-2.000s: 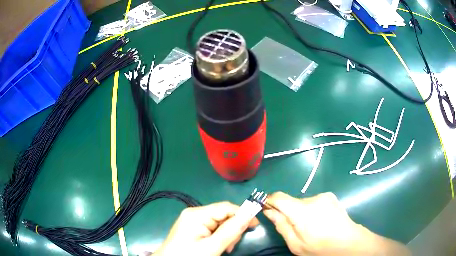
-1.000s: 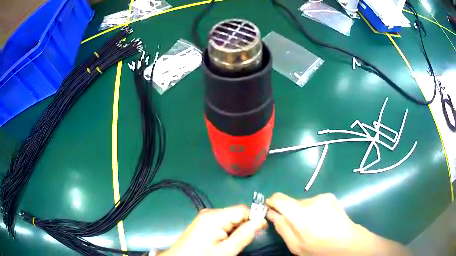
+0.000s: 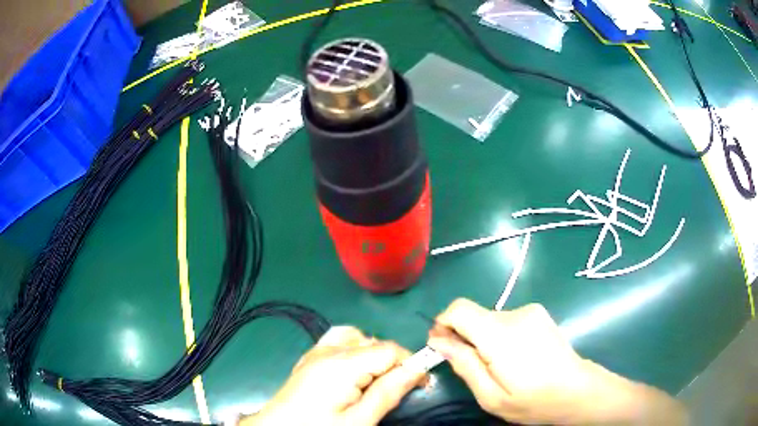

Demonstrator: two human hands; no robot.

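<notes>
My left hand [image 3: 345, 383], bare, is at the bottom centre and pinches a white flat piece [image 3: 424, 359] between thumb and finger. My right hand [image 3: 511, 358] is close beside it, its fingertips at the upper end of the white piece. A thin dark tip [image 3: 425, 317] sticks out to the left of my right fingers; what it belongs to is hidden in them. The cable ends are not clearly visible now. Black cables [image 3: 278, 311] run along the mat to my left hand, and more dark cables lie below the hands.
A red-and-black heat gun [image 3: 374, 187] stands nozzle up beyond my hands. White tubing [image 3: 611, 220] lies right of it. Cable bundles [image 3: 83, 195] and a blue bin [image 3: 58, 108] are at the left. Clear bags [image 3: 461, 96], a power cord [image 3: 615, 112] and black loop handles [image 3: 738, 166] lie farther off.
The silvery cable ends seen above the white piece earlier no longer show. My right fingers have turned over its upper end, and a dark tip now sticks out. The view has shifted slightly.
</notes>
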